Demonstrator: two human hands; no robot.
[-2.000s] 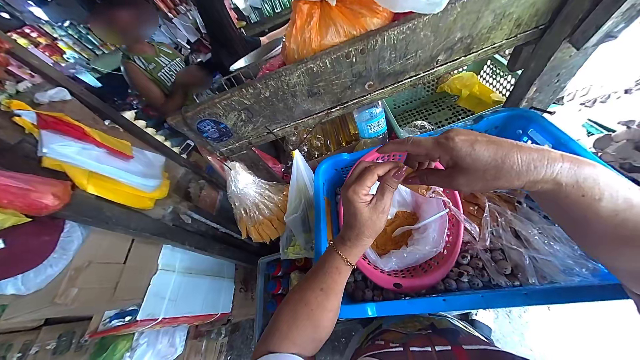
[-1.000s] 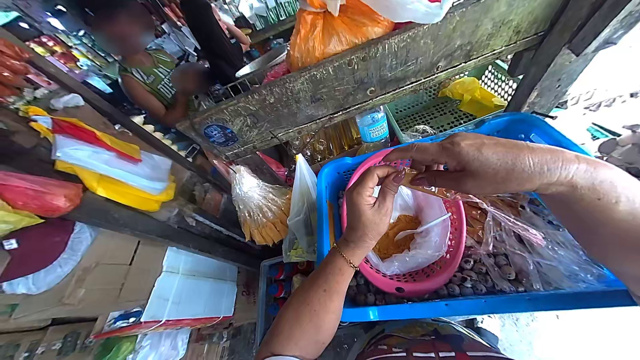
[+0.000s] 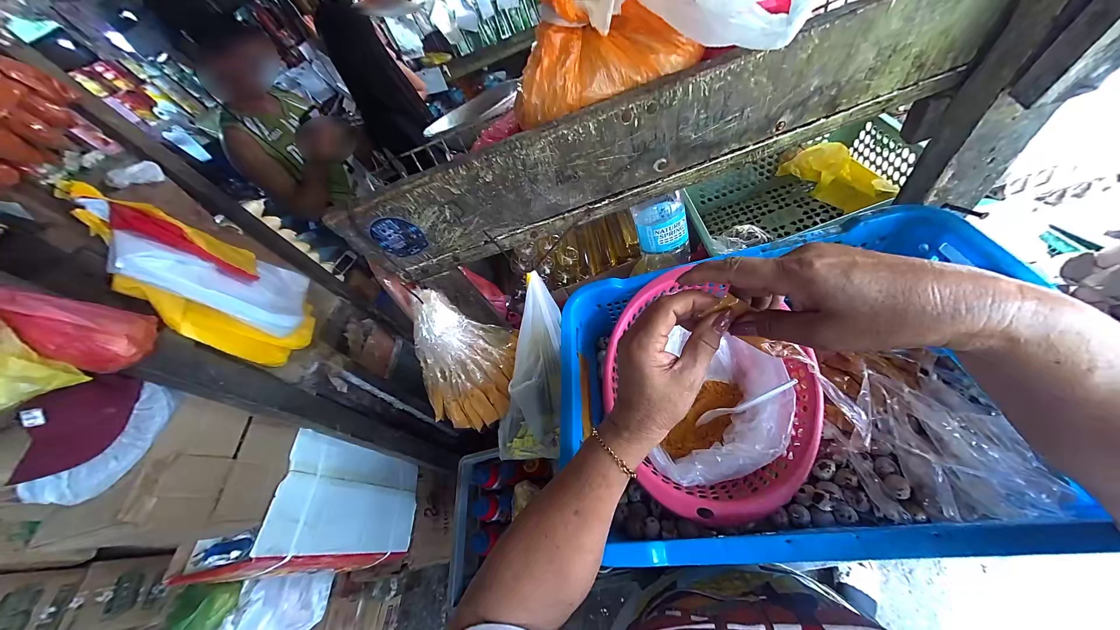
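Observation:
My left hand [image 3: 669, 372] and my right hand [image 3: 814, 297] meet above a pink plastic basket [image 3: 700, 507], pinching a small clear packet with orange-brown contents [image 3: 731, 306] between their fingertips. Inside the basket lies an opened white plastic bag [image 3: 757, 437] of orange powder [image 3: 700, 424], with a white plastic spoon [image 3: 748, 404] in it. The basket rests in a blue plastic tray [image 3: 682, 551] on speckled quail eggs [image 3: 844, 494]. Clear plastic bags [image 3: 971, 446] spread over the eggs under my right forearm.
A worn wooden plank [image 3: 665, 131] runs behind the tray. A bunch of small filled packets [image 3: 464, 359] hangs at its left, beside a whitish plastic bag [image 3: 534, 376]. Behind stand a labelled bottle [image 3: 661, 232] and a green crate [image 3: 770, 192]. A person [image 3: 284, 144] is at the upper left.
My hands stay together over the basket, with small shifts of the fingers around the packet. The person at the upper left has raised a hand.

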